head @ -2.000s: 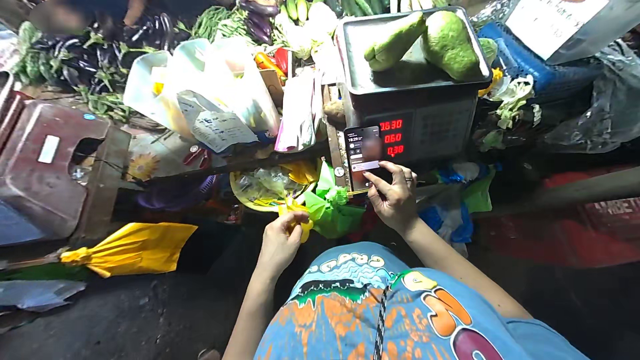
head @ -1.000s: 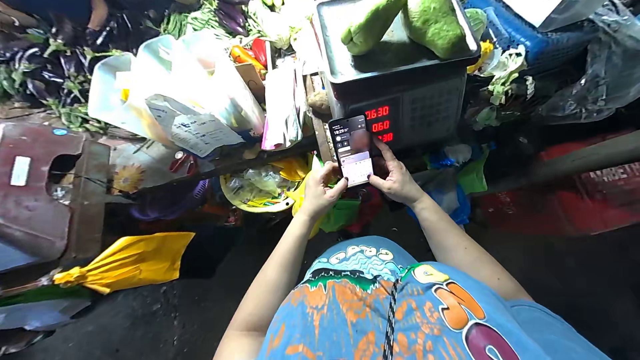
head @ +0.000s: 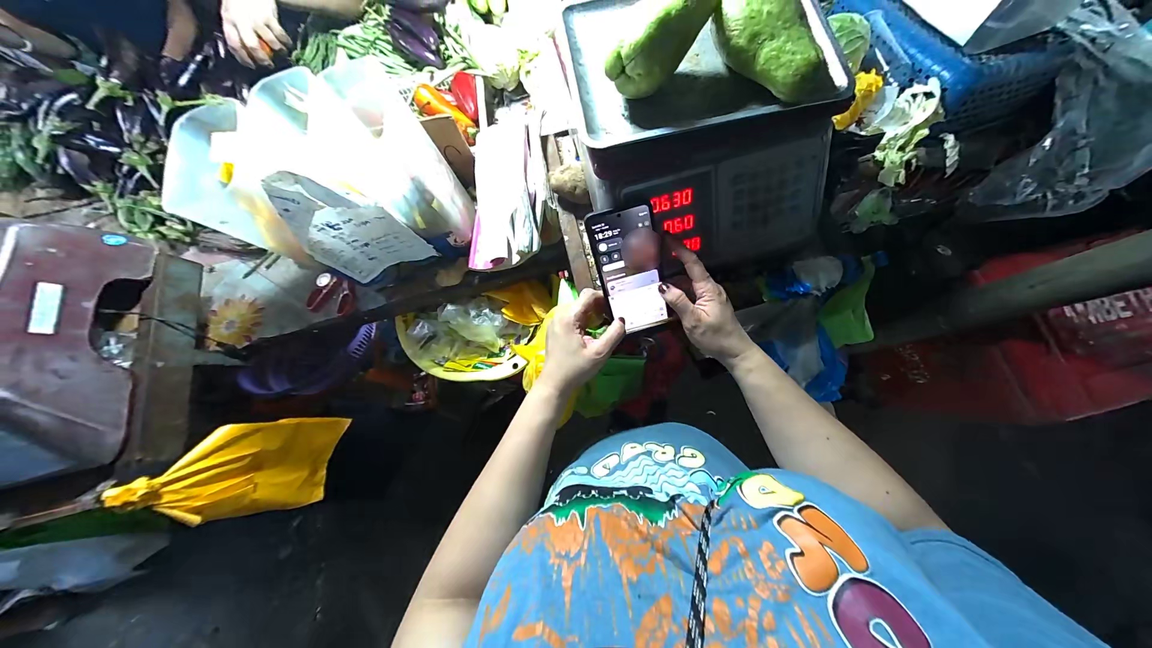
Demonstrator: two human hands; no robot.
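A smartphone (head: 628, 270) with a lit screen is held upright between my two hands. My left hand (head: 576, 340) grips its lower left edge, the thumb by the bottom of the screen. My right hand (head: 708, 315) supports the right side, with its thumb at the screen edge and the index finger extended toward the scale. Just beyond the phone stands a digital weighing scale (head: 774, 193) with red lit digits, partly covered by the phone. Large green chayotes (head: 772, 45) lie on its metal tray (head: 621, 126).
Left of the scale are white plastic containers (head: 202, 175) with a handwritten paper (head: 346, 229), red scissors (head: 331, 295) and peppers (head: 463, 94). A yellow basket (head: 468, 371) holds plastic bags below the counter. Another person's hand (head: 255, 29) is among vegetables. A blue crate (head: 963, 81) stands right.
Two seconds ago my left hand was apart from the phone, near the yellow and green bags; it now grips the phone. Another person's hand has come into view at the upper left.
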